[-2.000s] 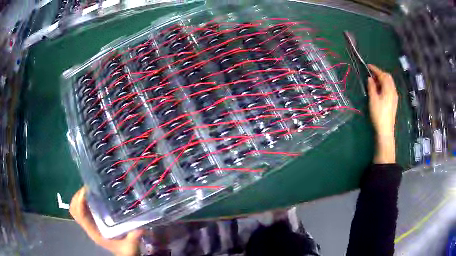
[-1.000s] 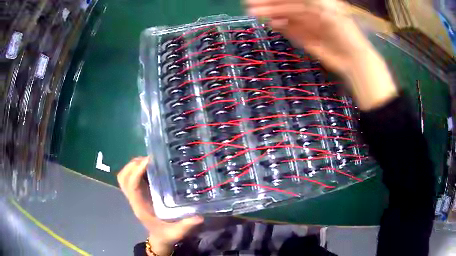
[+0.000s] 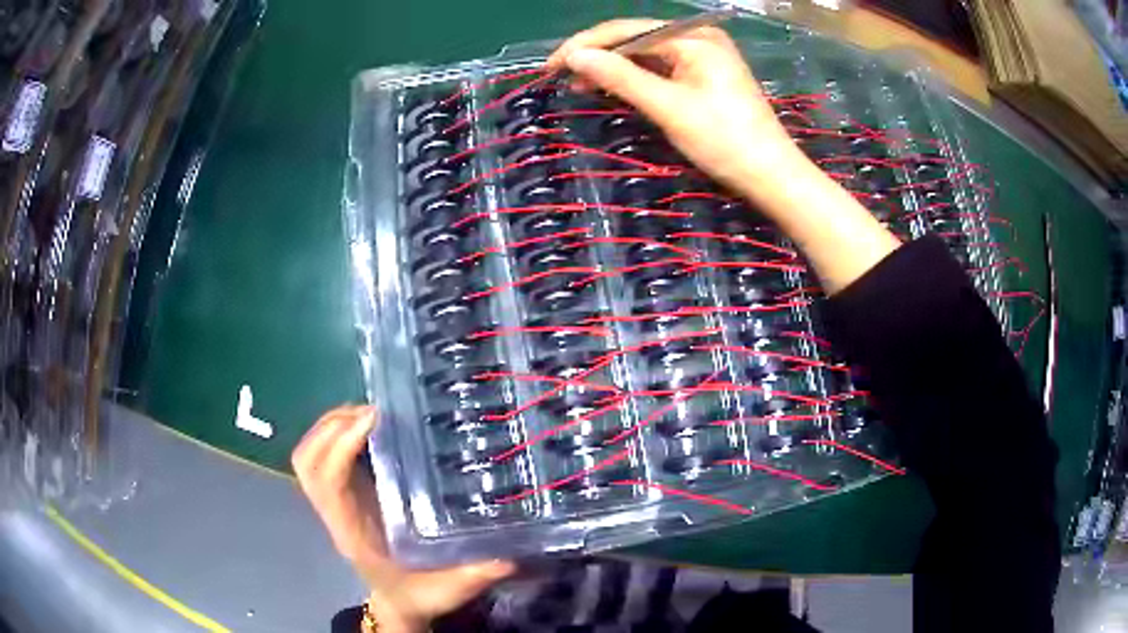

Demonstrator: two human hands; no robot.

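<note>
A large clear blister tray [image 3: 393, 371] holds rows of round dark speaker units [image 3: 557, 297] with thin red lead wires [image 3: 730, 319] trailing rightward. My left hand [image 3: 371, 507] grips the tray's near left corner, thumb along the near edge. My right hand [image 3: 693, 105] is over the tray's far side with thumb and fingers pinched together near the second column of units. It holds slim metal tweezers [image 3: 674, 30], whose shaft points up and right. The fingers hide the tips and the units beneath them.
The tray is over a green mat [image 3: 278, 186] with a white corner mark [image 3: 252, 413] at left. A thin stick [image 3: 1050, 315] lies at right. Brown cardboard [image 3: 1008, 50] is at the upper right. Stacked trays [image 3: 62, 210] stand at far left. Grey floor with a yellow line shows at lower left.
Over these two seconds my right hand has come from beside the tray's right edge to its far left part. The tray now appears further right and less tilted. My left hand still grips its corner.
</note>
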